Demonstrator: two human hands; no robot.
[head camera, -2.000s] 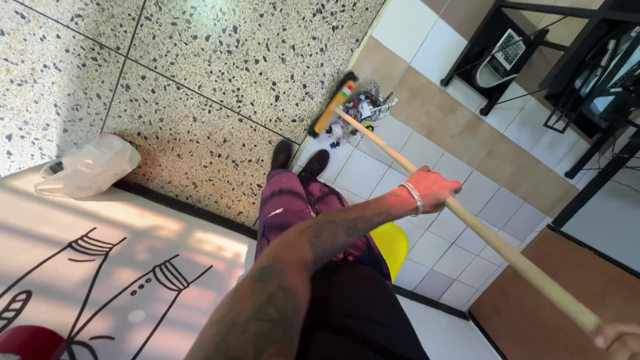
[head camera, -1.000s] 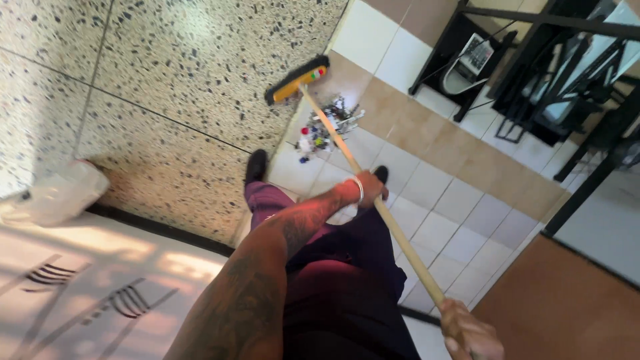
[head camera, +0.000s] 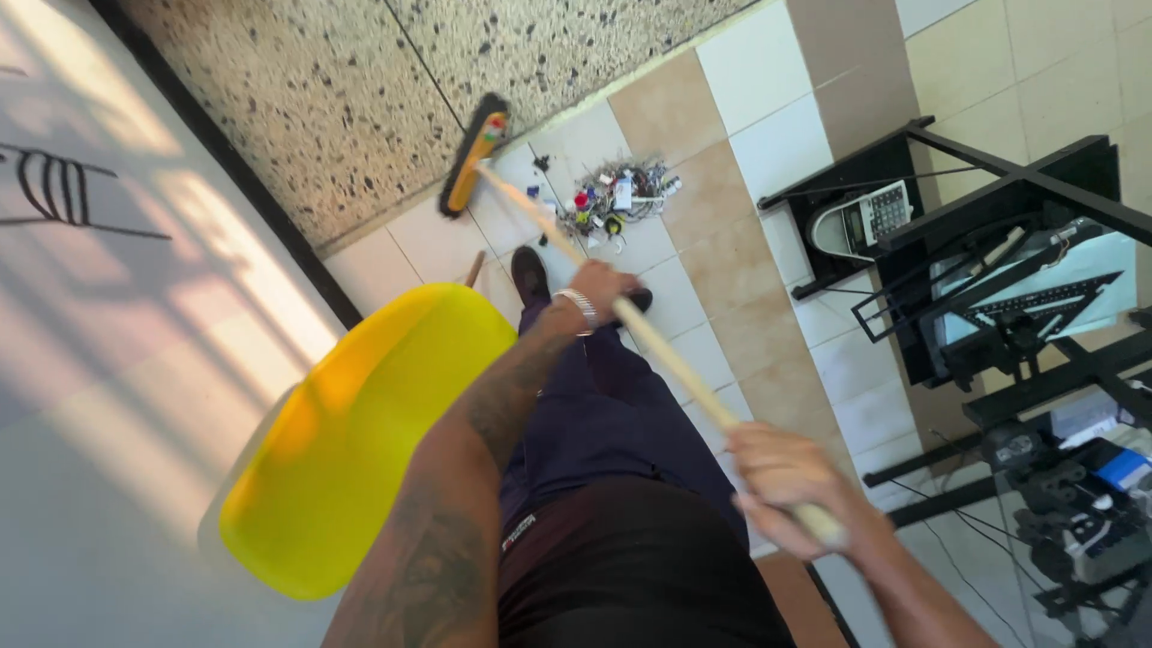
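A push broom with a yellow-orange head and dark bristles (head camera: 472, 157) rests across the seam between speckled flooring and tiles. Its pale wooden handle (head camera: 679, 369) slants down to the right. My left hand (head camera: 601, 292), with a bracelet at the wrist, grips the handle midway. Near the handle's end, my right hand (head camera: 787, 486) is wrapped around it, slightly blurred. A pile of mixed litter (head camera: 621, 202), with wire-like scraps and small coloured pieces, lies on the tiles right of the broom head. Small dark bits lie between the two.
A yellow chair (head camera: 369, 432) stands left of my legs, against a pale panel with black drawn lines. My dark shoes (head camera: 529, 274) are just below the litter. On the right, a black metal rack (head camera: 1017, 193) holds a calculator (head camera: 864, 216), tools and cables.
The broom head has moved from above the litter to its left. Both hands have stayed on the handle. The view has shifted, and much more of the yellow chair shows.
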